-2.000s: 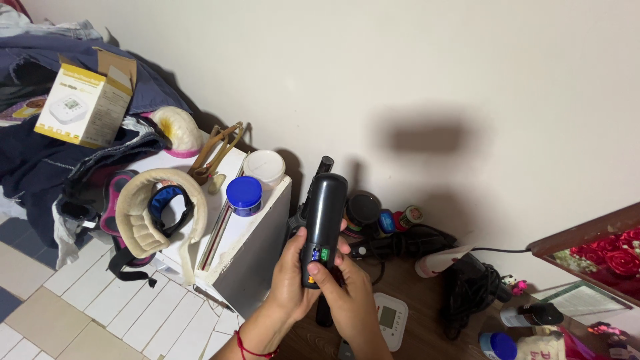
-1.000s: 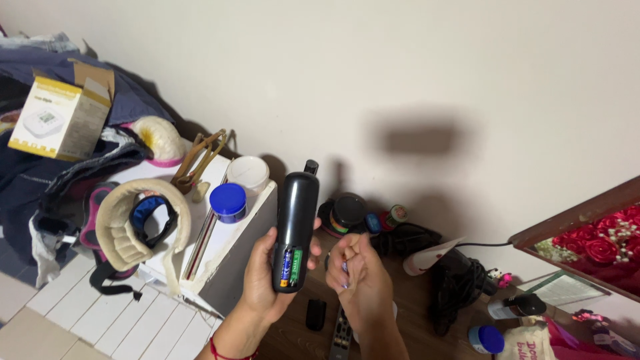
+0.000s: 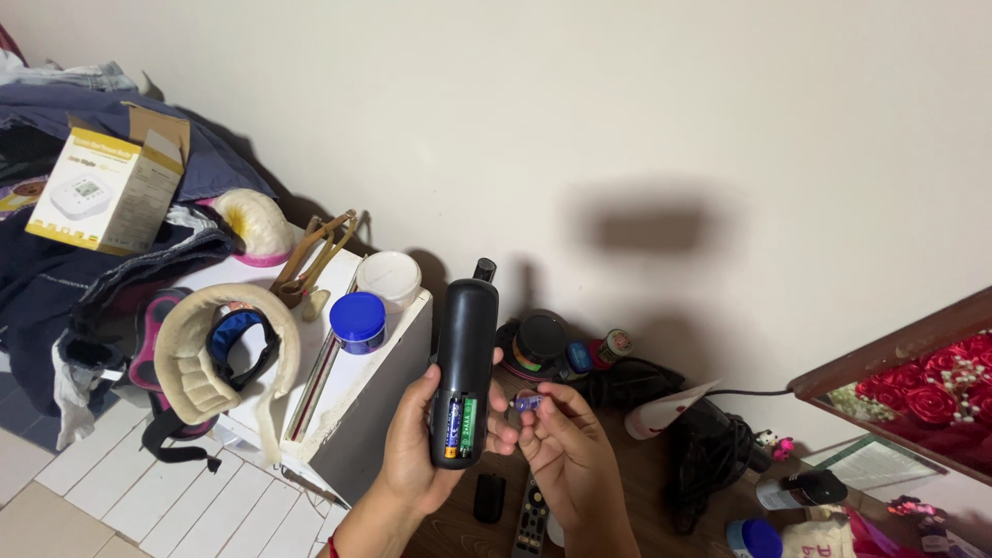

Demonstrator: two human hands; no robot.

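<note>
My left hand [image 3: 422, 446] holds a black remote control [image 3: 467, 333] upright, its back facing me and its battery compartment uncovered. In the left slot lies one blue AAA battery [image 3: 452, 426]; the green slot [image 3: 468, 428] beside it shows its lining. Just right of the remote, my right hand [image 3: 570, 453] pinches a second small blue battery [image 3: 528, 403] between thumb and fingers. Below the hands, a small black cover [image 3: 490, 498] lies on the dark wooden surface, next to another remote control [image 3: 532, 519] with buttons facing up.
At left, a white cabinet [image 3: 364, 387] bears a blue-lidded jar [image 3: 357, 322], a white-lidded tub [image 3: 389, 279], a wooden slingshot [image 3: 314, 260] and a beige neck brace [image 3: 225, 353]. Further left is a cardboard box [image 3: 108, 190] on clothes. Behind the hands stand black jars [image 3: 540, 341]; cables and a rose frame [image 3: 922, 387] are at right.
My right hand has come off the remote and now holds a small battery beside it. One battery has left the right slot, where two batteries showed one second ago.
</note>
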